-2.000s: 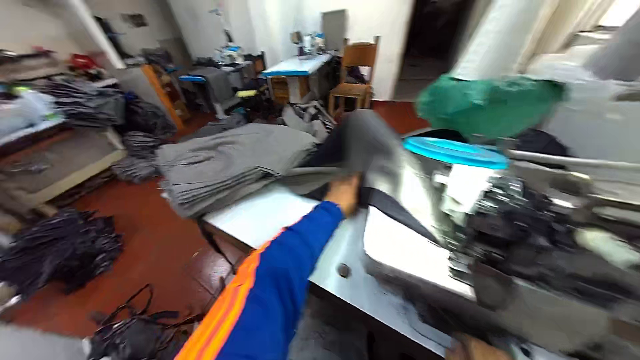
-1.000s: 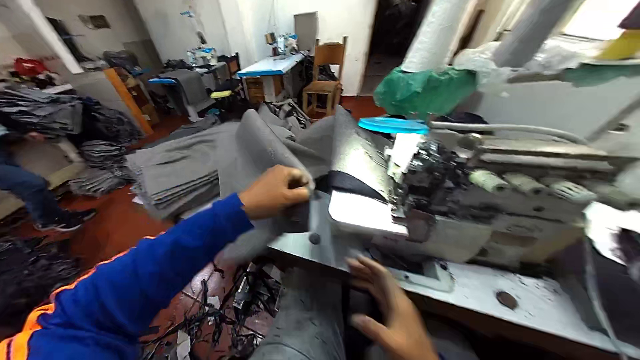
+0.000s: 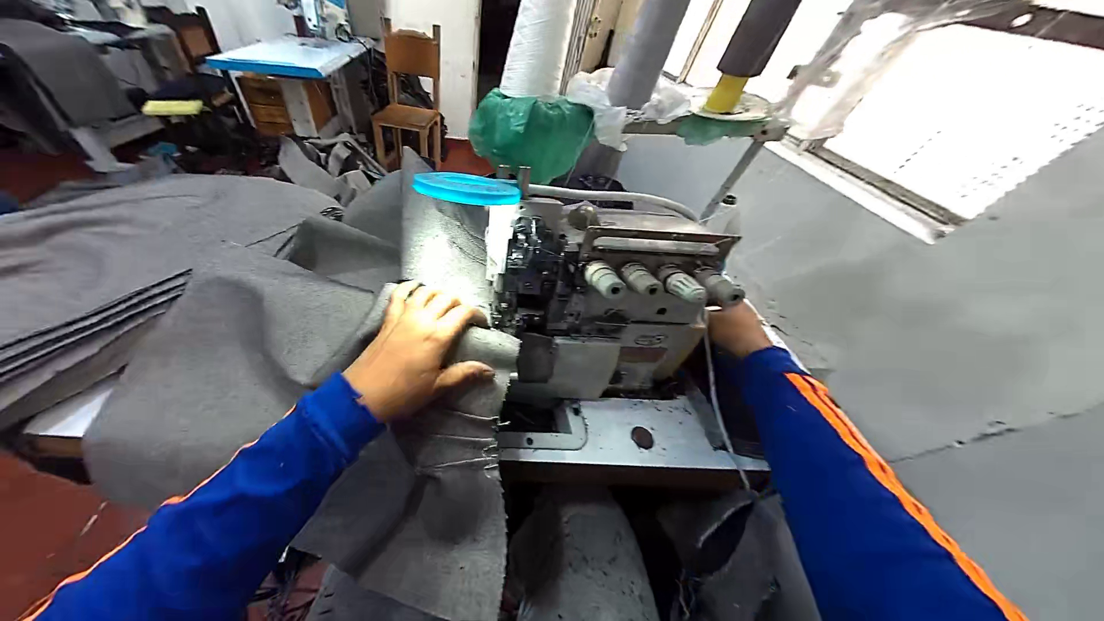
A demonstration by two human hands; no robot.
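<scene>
An overlock sewing machine [image 3: 621,302] stands on a metal-topped table [image 3: 638,427], its lamp lighting the sewing area. My left hand [image 3: 418,349] lies with spread fingers on grey fabric [image 3: 457,483], just left of the needle area. The fabric has a stitched edge that hangs over the table's front. My right hand [image 3: 737,328] reaches behind the right end of the machine, by the handwheel side; its fingers are hidden, so what it touches cannot be seen. A blue translucent disc [image 3: 466,188] sits above the machine's head.
Stacked grey cloth pieces [image 3: 155,233] lie at the left. Thread cones [image 3: 539,52] rise on a stand behind the machine, one wrapped in green plastic [image 3: 530,134]. A grey wall [image 3: 975,319] borders the right side. A wooden chair [image 3: 411,95] and another sewing table [image 3: 289,59] stand farther back.
My left hand has gone from gripping raised cloth to lying on fabric beside the needle area. My right hand has moved from the table's front to behind the machine's right end. The view has shifted right.
</scene>
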